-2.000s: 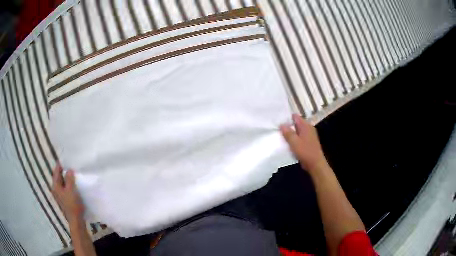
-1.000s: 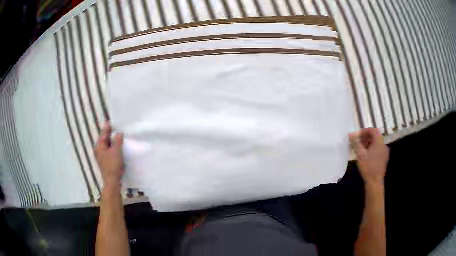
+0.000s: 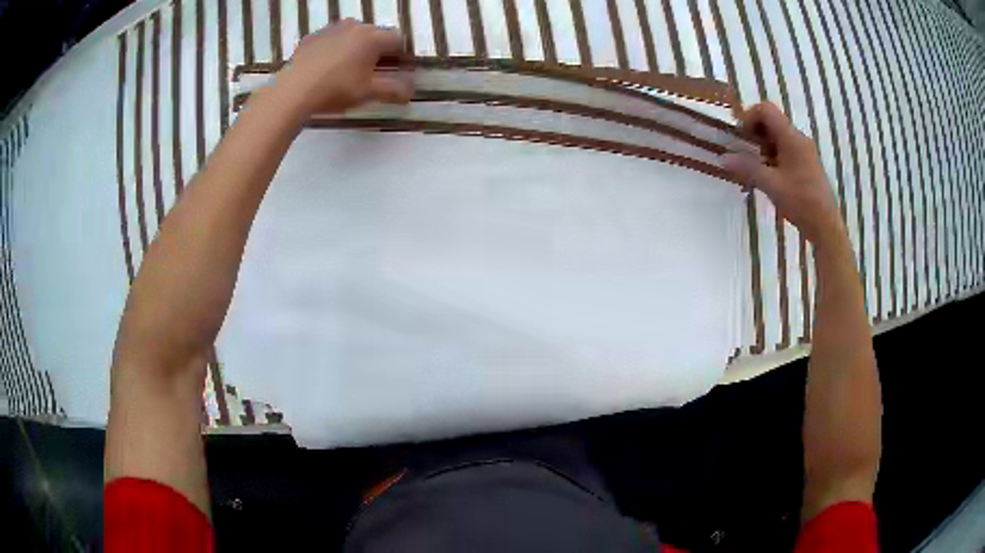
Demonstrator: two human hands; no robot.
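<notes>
White bag panels [image 3: 486,248] lie staggered in front of me, with brown edge strips [image 3: 518,138] showing along their far edges. My left hand [image 3: 351,70] lies over the far edges, left of the middle; it is blurred and its grip cannot be told. My right hand [image 3: 780,162] pinches the far right corner of the upper panels, thumb near me and fingers beyond. Between the hands the strips bow and lift off the layer below at the right. The near edge of the panels hangs a little over the table edge.
Overlapped panel rows with brown stripes [image 3: 842,140] run under and around the panels to the right, back and left. The pale tabletop [image 3: 65,238] shows at the far left. The dark floor [image 3: 929,432] lies beyond the near table edge. My dark grey clothing shows at the bottom.
Both hands have moved from the panel's sides up to its far edge. The left hand now lies over the strips. The right hand grips the corner, and the strips there have shifted towards me.
</notes>
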